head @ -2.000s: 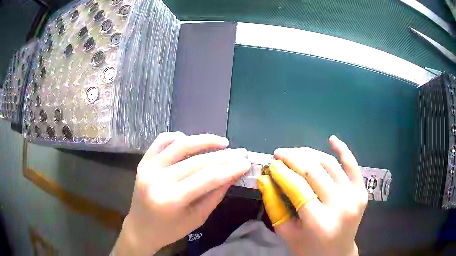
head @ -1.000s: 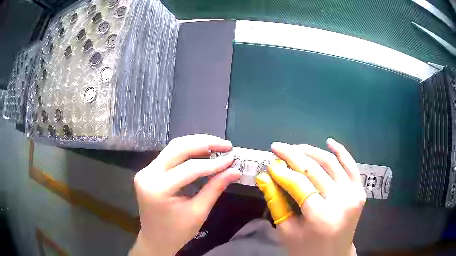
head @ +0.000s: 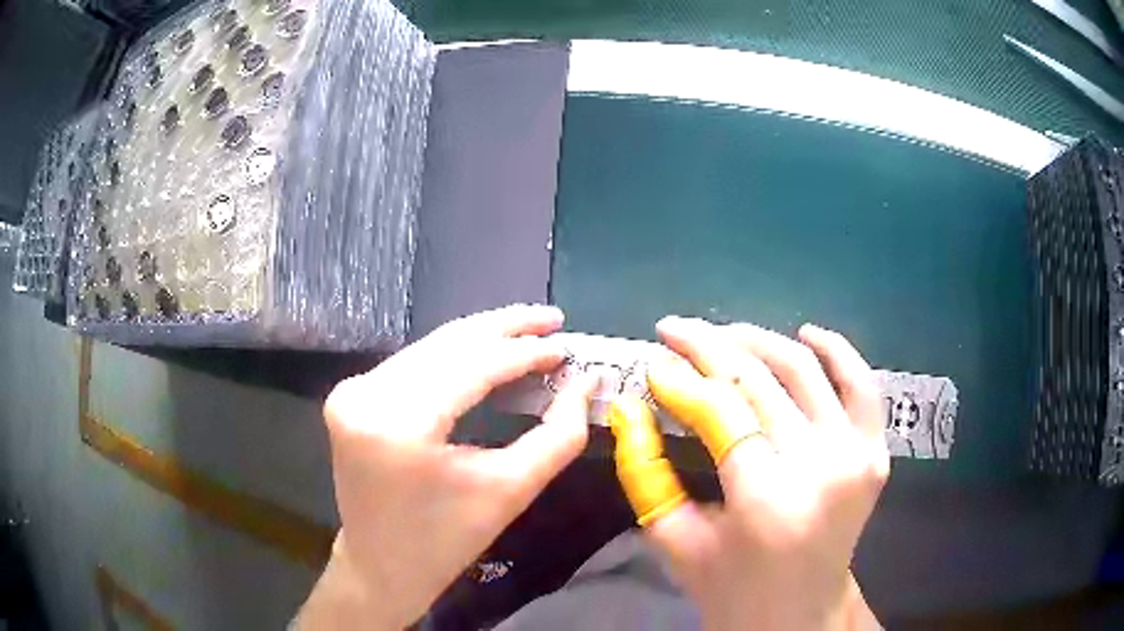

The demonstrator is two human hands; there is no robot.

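Observation:
A silver-grey fixture bar (head: 921,415) lies across the front edge of the bench, its middle partly covered by both hands. Its right end shows a seat with dark holes. My bare left hand (head: 459,425) has fingertips and thumb on the bar, left of its middle, around a round seat. My right hand (head: 752,431) wears yellow finger cots on thumb and one finger; their tips close around a small round component (head: 640,383) at a seat. Whether it is fully seated is hidden. The other right fingers curl over the bar.
A tall stack of clear blister trays (head: 351,185) stands at left, with dark parts in some pockets. A grey board (head: 487,185) lies beside it on the green mat (head: 789,210). Dark stacked fixture bars (head: 1070,308) stand at right. A white strip (head: 789,89) runs behind.
The left fingers have shifted left along the bar, uncovering a round seat between the hands. The right hand stays at about the same seat. The whole view has shifted slightly.

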